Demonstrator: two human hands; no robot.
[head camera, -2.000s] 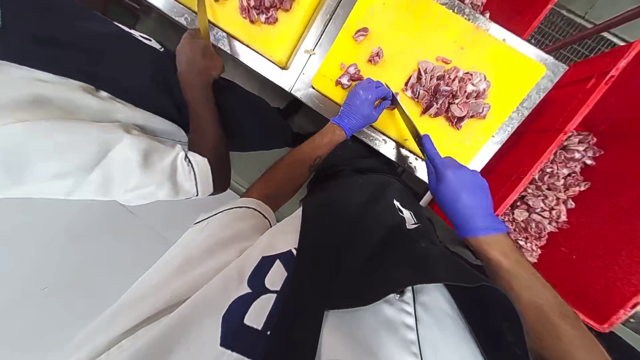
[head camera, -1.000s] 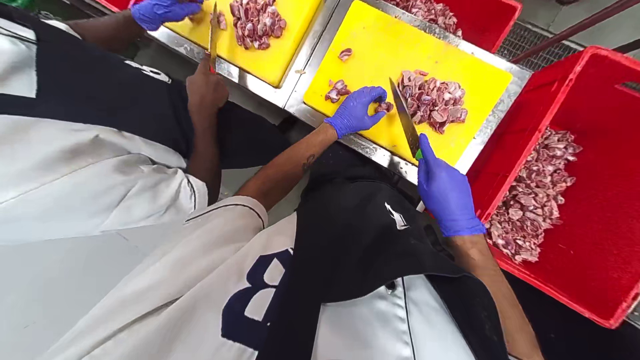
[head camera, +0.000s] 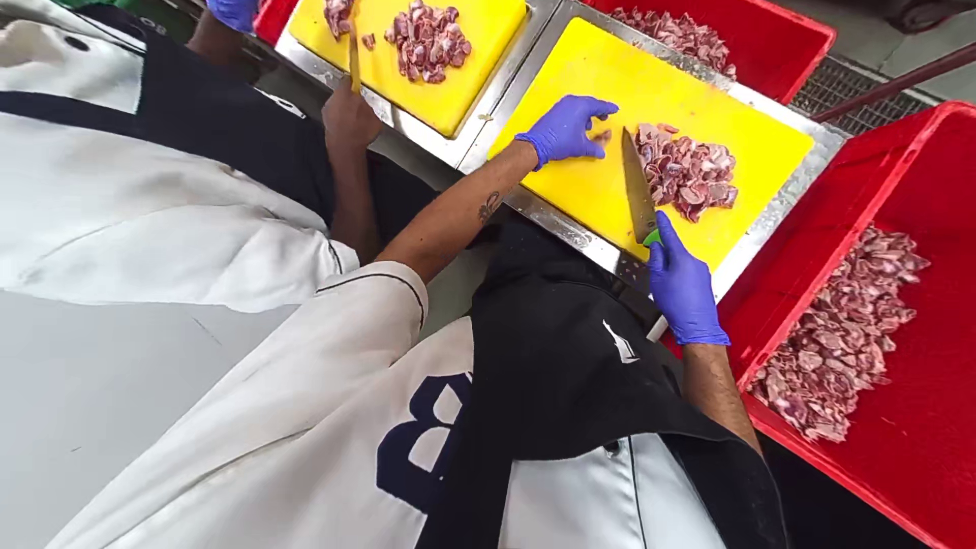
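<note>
My right hand (head camera: 686, 290), in a blue glove, is closed around the green handle of a kitchen knife (head camera: 637, 187). The blade lies over a yellow cutting board (head camera: 579, 69), along the left side of a pile of cut meat pieces (head camera: 690, 171). My left hand (head camera: 570, 131), gloved in blue too, is over the board left of the blade, thumb and fingers apart. A small meat piece (head camera: 601, 138) shows between its fingertips; whether they touch it is unclear.
A red crate (head camera: 846, 259) holding many meat pieces (head camera: 846, 335) stands at the right, another red crate (head camera: 778, 38) behind the board. At left a co-worker's bare hand (head camera: 349, 114) holds a knife over a second yellow board (head camera: 435, 103) with meat.
The loose meat pieces left of the pile in the earlier frames no longer show at the board's left part. My left hand's fingers have spread. The co-worker's gloved hand has moved away from the second board.
</note>
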